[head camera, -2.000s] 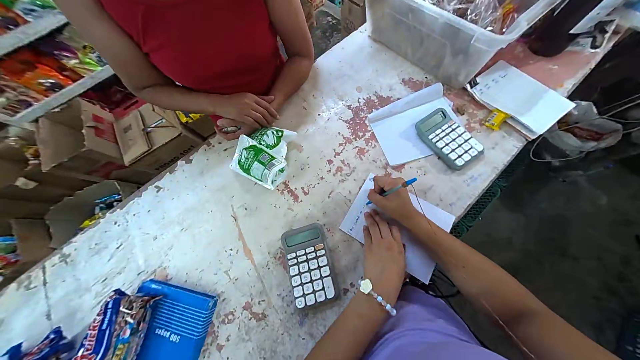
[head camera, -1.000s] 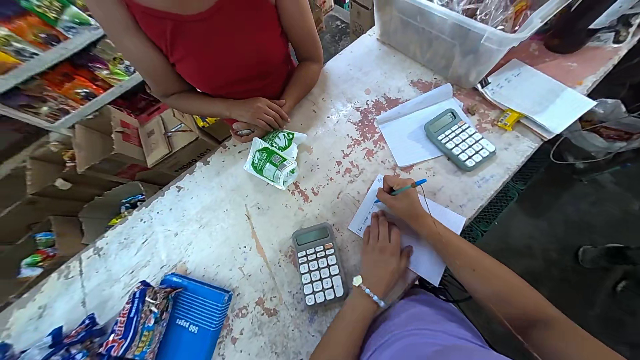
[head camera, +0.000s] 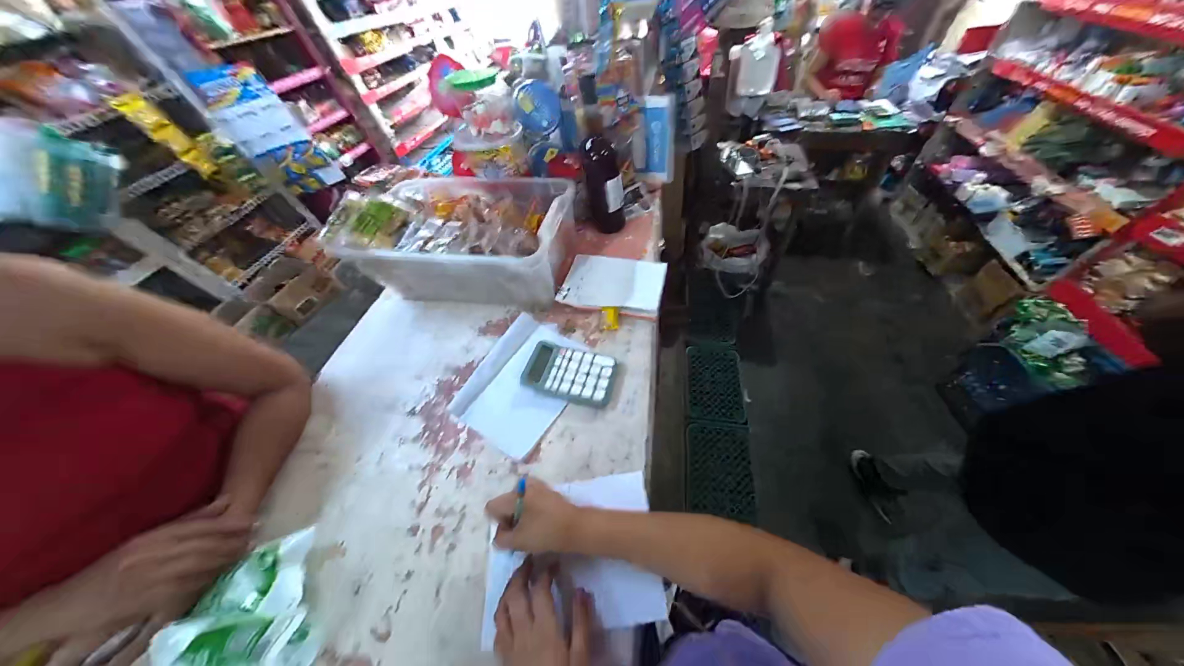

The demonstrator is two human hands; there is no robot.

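Note:
My right hand [head camera: 534, 520] grips a blue pen [head camera: 520, 497] over a white sheet of paper [head camera: 615, 578] on the worn counter. Flat on the lower part of that sheet rests my left hand [head camera: 541, 615], fingers spread, cut off by the bottom edge. Beyond them a grey-green calculator [head camera: 570, 373] with white keys lies partly on another folded sheet [head camera: 513, 416]. A green and white plastic packet [head camera: 245, 606] is at the lower left, beside the folded arms of a person in red.
A clear plastic bin [head camera: 453, 273] of packaged goods stands at the counter's far end, with a dark bottle [head camera: 602, 180], a paper pad [head camera: 612, 283] and a small yellow packet [head camera: 610, 318]. Green crates [head camera: 720, 467] line the floor at right. Another person in dark clothing stands there.
The view has swung up and to the right, so the near calculator and the blue pack have left it. My right hand still holds the pen on the paper.

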